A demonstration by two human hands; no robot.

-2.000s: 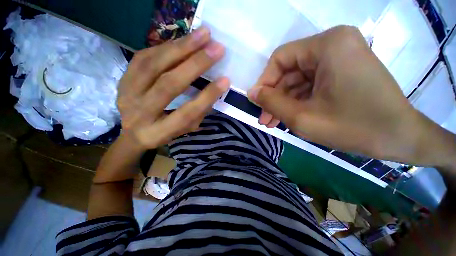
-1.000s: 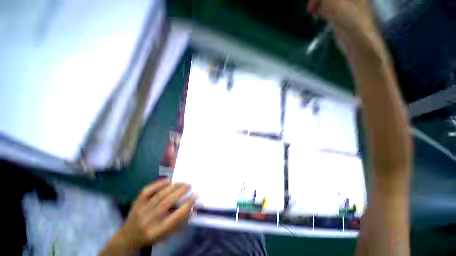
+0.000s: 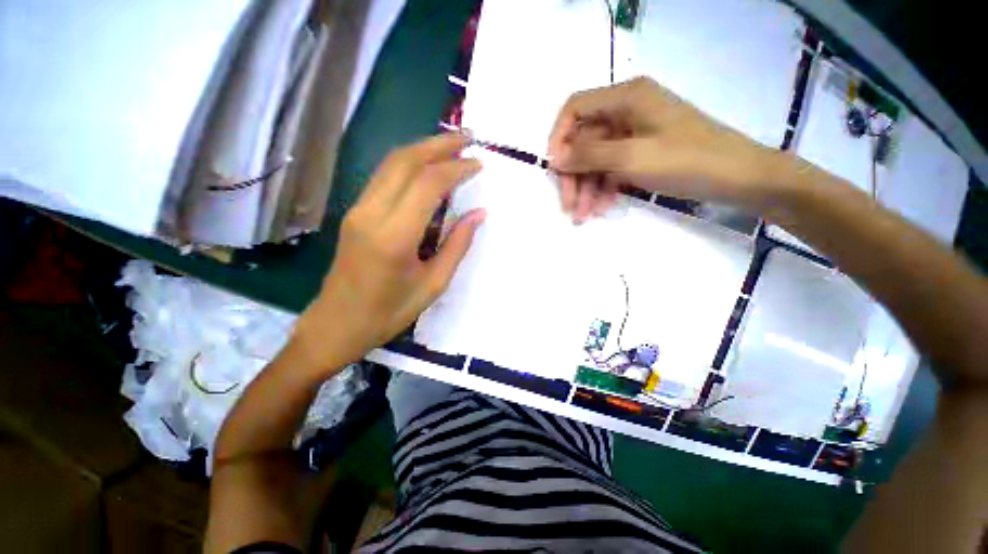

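A white panel lies on the dark printed sheet before me. At its near edge are a green circuit board, a yellow-marked part, a round part and thin wires. My left hand is at the panel's upper left corner, fingers spread, fingertips at its edge, gripping nothing visible. My right hand is over the panel's far edge, thumb and forefinger pinched together. Whether anything thin is between them cannot be told.
More white panels with small boards lie behind and to the right. A thick panel stack stands at left. Crumpled white waste with a pale ring in it is below the green bench's edge.
My right hand has come back from the far side to the near panel's far edge. My left hand has moved from the near left corner to the upper left corner. The view has shifted.
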